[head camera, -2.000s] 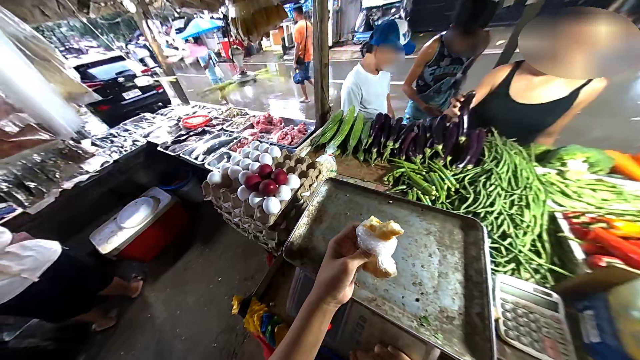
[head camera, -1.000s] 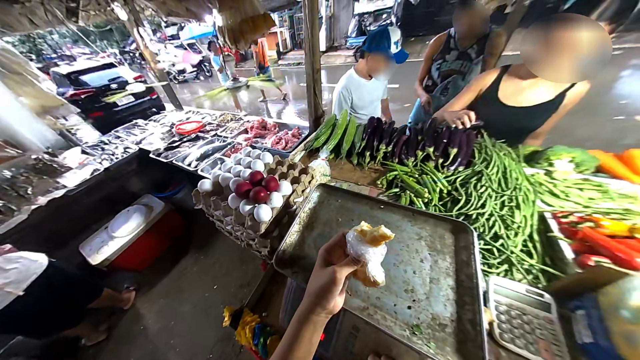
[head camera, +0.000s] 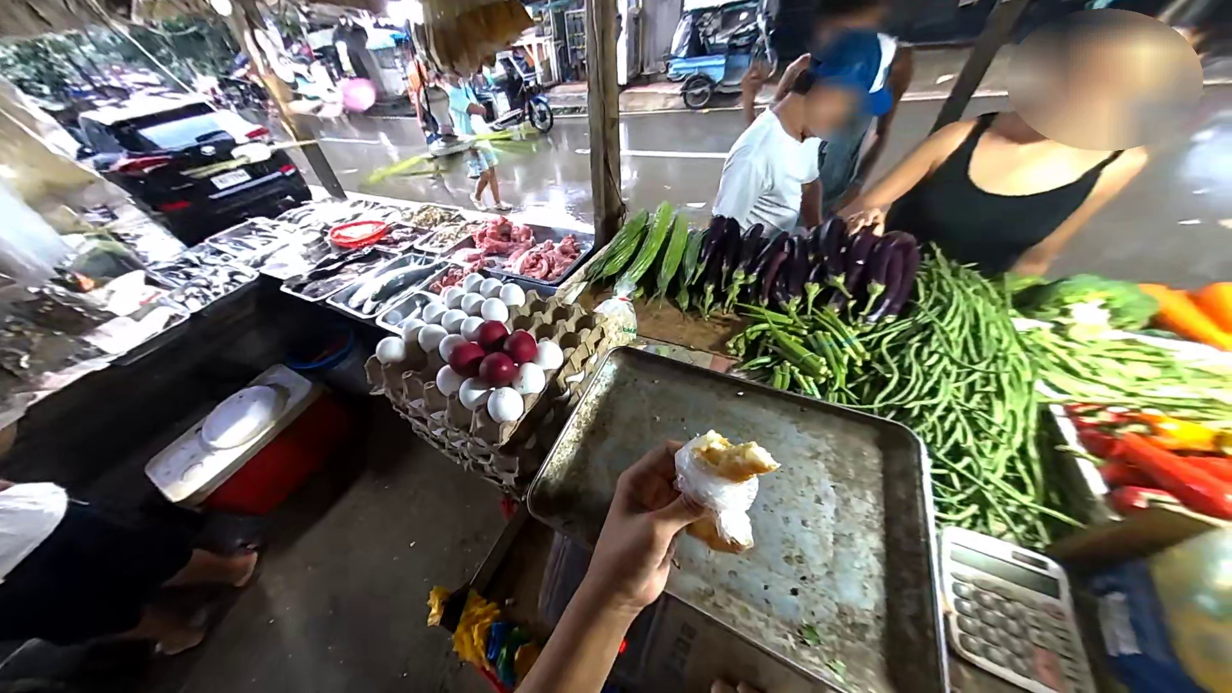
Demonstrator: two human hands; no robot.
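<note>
My left hand (head camera: 645,525) reaches up from the bottom edge, its fingers closed on a bitten piece of bread (head camera: 739,460) partly wrapped in clear plastic. The bread is above a worn metal tray (head camera: 828,616) that holds a few green scraps. Only the fingertips of my right hand (head camera: 733,686) show at the bottom edge, below the tray's near side; whether they hold anything is hidden. A large-keyed calculator (head camera: 1015,611) lies right of the tray. To the tray's left, stacked cardboard egg trays (head camera: 577,332) carry white eggs (head camera: 505,404) and several dark red eggs (head camera: 498,370).
Eggplants (head camera: 895,274), long green beans (head camera: 948,385) and red peppers (head camera: 1169,472) border the tray. Trays of fish (head camera: 385,287) and meat (head camera: 544,258) stand beyond the eggs. A wooden post (head camera: 605,125) rises behind. A red cooler (head camera: 279,452) is on the floor. People stand across the stall and at left.
The person in the blue cap has turned and leaned toward the right. The left hand still holds the bread over the tray. The person in the black top keeps a hand at the eggplants.
</note>
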